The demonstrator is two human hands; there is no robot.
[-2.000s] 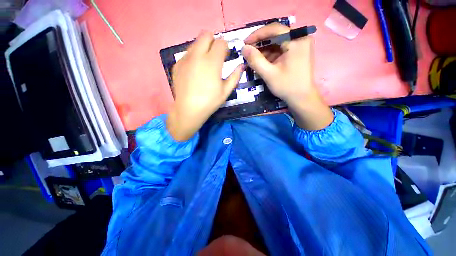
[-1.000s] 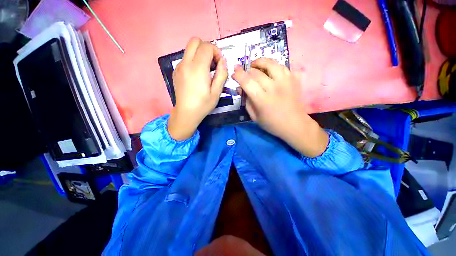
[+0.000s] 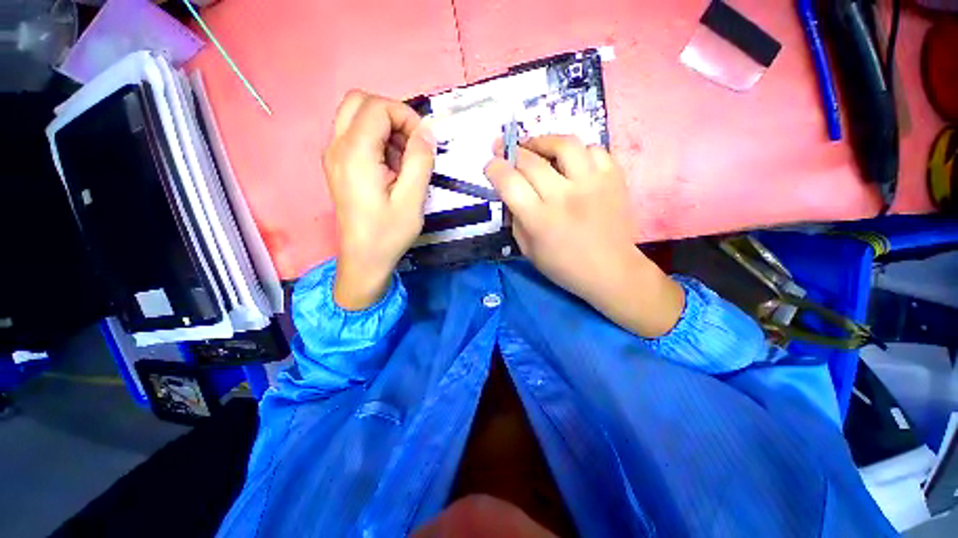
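Note:
The opened tablet (image 3: pixel 467 250) lies on the red-pink mat, with its silver-white inside up and a small dark square at its upper right corner. A dark flex cable (image 3: pixel 462 186) runs slantwise over the white area. My left hand (image 3: pixel 378 173) is over the tablet's left part with thumb and forefinger pinched; whether something is between them cannot be told. My right hand (image 3: pixel 562 200) is over the tablet's lower right part and holds the tweezers (image 3: pixel 512 141), whose grey metal end shows above the fingers.
A black pad on clear-pinkish film (image 3: pixel 727 53) lies at the upper right. A blue pen (image 3: pixel 820 68) and a thick black corded tool (image 3: pixel 863 105) lie farther right. Stacked black slabs between white sheets (image 3: pixel 131 210) stand left. A thin green stick (image 3: pixel 228 58) lies behind them.
My right hand has moved down toward the tablet's lower right and the tweezers have turned from sideways to pointing away from me. My left hand has moved left, uncovering more of the tablet.

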